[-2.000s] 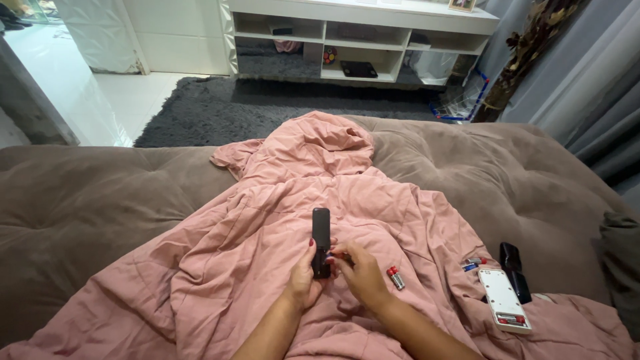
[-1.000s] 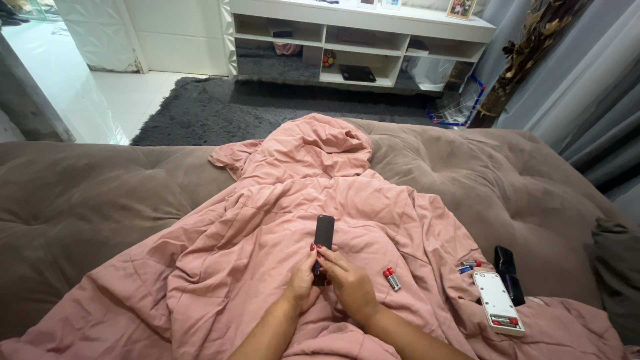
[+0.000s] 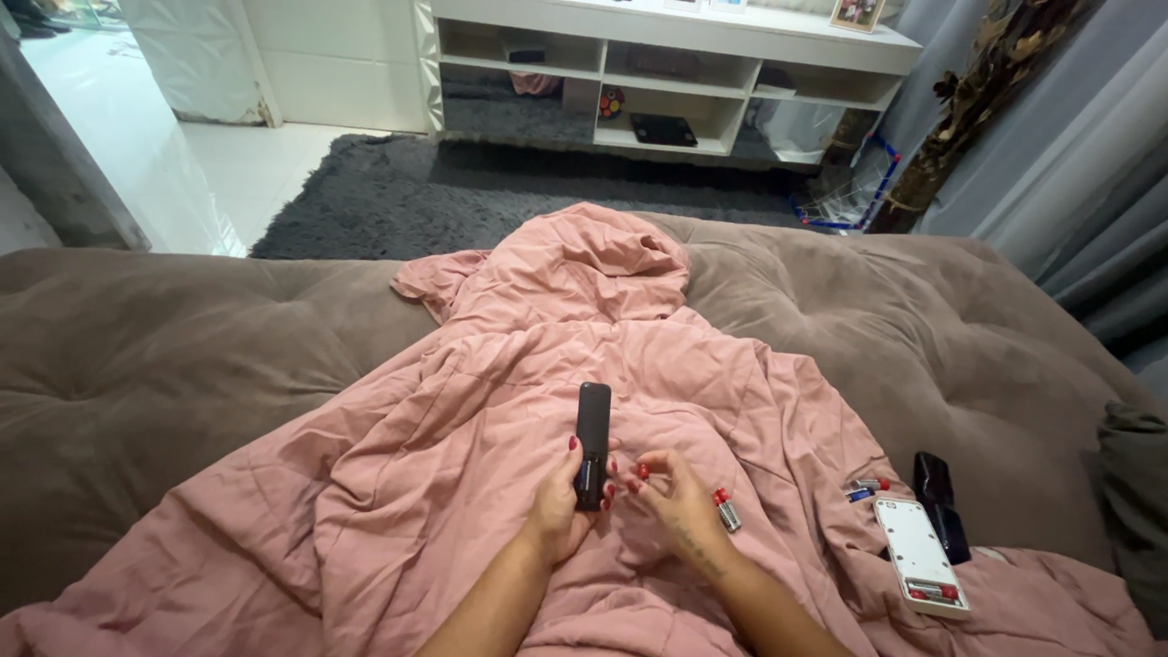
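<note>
My left hand (image 3: 558, 497) holds a black remote control (image 3: 593, 443), its lower end showing an uncovered battery compartment with a dark blue battery inside. Just right of it, my right hand (image 3: 673, 497) pinches a small thing with a red end, seemingly a battery, between thumb and fingers. Two red-and-silver batteries (image 3: 726, 511) lie on the pink comforter (image 3: 511, 411) beside that hand. Farther right rests a white remote control (image 3: 920, 552), back up, with red-and-silver batteries in its compartment. Loose batteries (image 3: 867, 487) lie above it, and a glossy black object (image 3: 938, 506) lies alongside.
The comforter spreads over a brown tufted sofa (image 3: 164, 347). Beyond lie a dark shaggy rug (image 3: 365, 201) and a white TV stand (image 3: 675, 36) with open shelves. A dark cloth (image 3: 1131, 493) is at the right edge, near grey curtains (image 3: 1049, 164).
My right hand has come away from the remote to the right, with a red-ended item now in its fingers. The remote's battery compartment, covered by my hands one second ago, now shows.
</note>
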